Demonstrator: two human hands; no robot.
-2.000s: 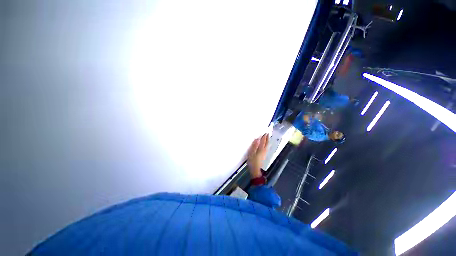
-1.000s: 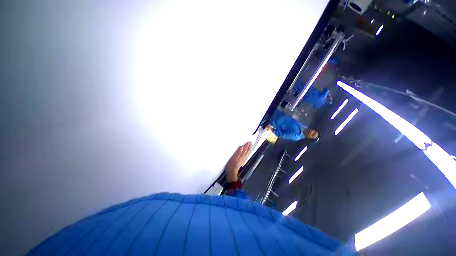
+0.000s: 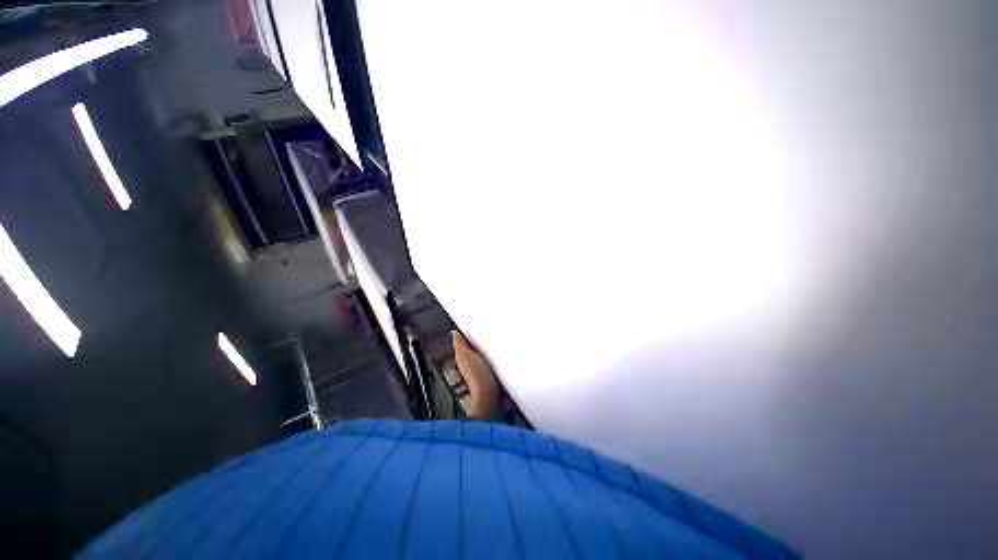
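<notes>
A very large, glaring white panel (image 3: 613,197) fills the middle and right of the view, close in front of me. Its left edge slants from top left down to my body, and its right side runs out of the picture. My left hand (image 3: 477,377) is small and low, at the panel's lower left edge. It appears to grip this edge, with the fingers partly hidden. My right hand is not in view, out of the picture or behind the panel.
At left, the tilted room shows a dark doorway-like frame (image 3: 260,186), white-topped equipment (image 3: 378,241) beside the panel's edge, another white sheet-like surface (image 3: 306,66) at the top, and bright ceiling lights (image 3: 101,155). My blue clothing (image 3: 438,492) fills the bottom.
The view has swung from the panel's right side to its left. My right hand with the red wrist band and the people in blue have left the view; my left hand now shows.
</notes>
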